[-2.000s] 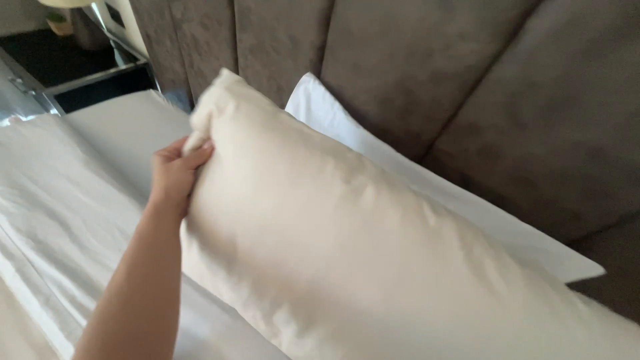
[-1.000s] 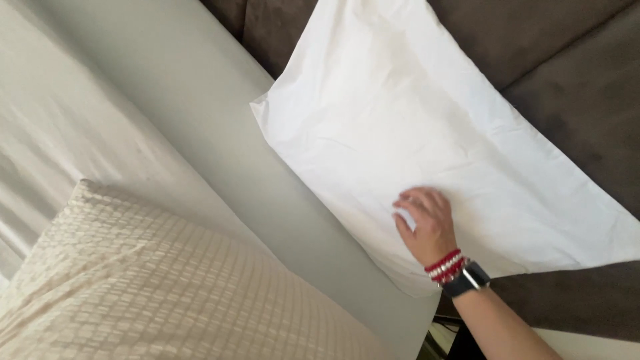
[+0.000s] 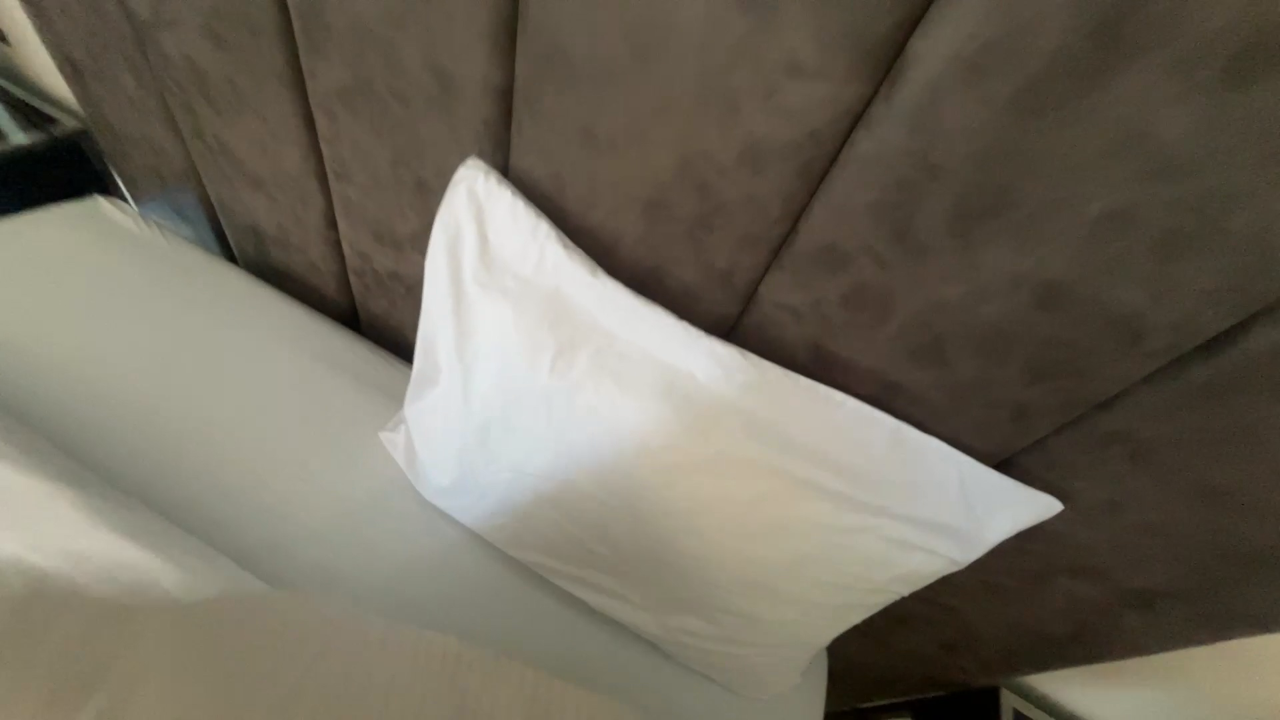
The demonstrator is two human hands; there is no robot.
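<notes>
Neither my left hand nor my right hand shows in the head view now. A white pillow [image 3: 640,450] leans against the brown padded headboard [image 3: 720,150], its lower edge on the pale fitted sheet [image 3: 230,400] of the bed. Along the bottom left lies a blurred cream cloth surface [image 3: 300,660]; whether it is the cream pillow or a cover, I cannot tell. Whatever my hands hold is hidden from this view.
A rumpled white cover [image 3: 70,510] lies at the left. Dark furniture [image 3: 45,165] stands beyond the bed at the far left, and part of another piece [image 3: 960,705] shows at the lower right.
The hand with the red bracelets and watch, near the white pillow one second ago, has left the view. The view has shifted markedly.
</notes>
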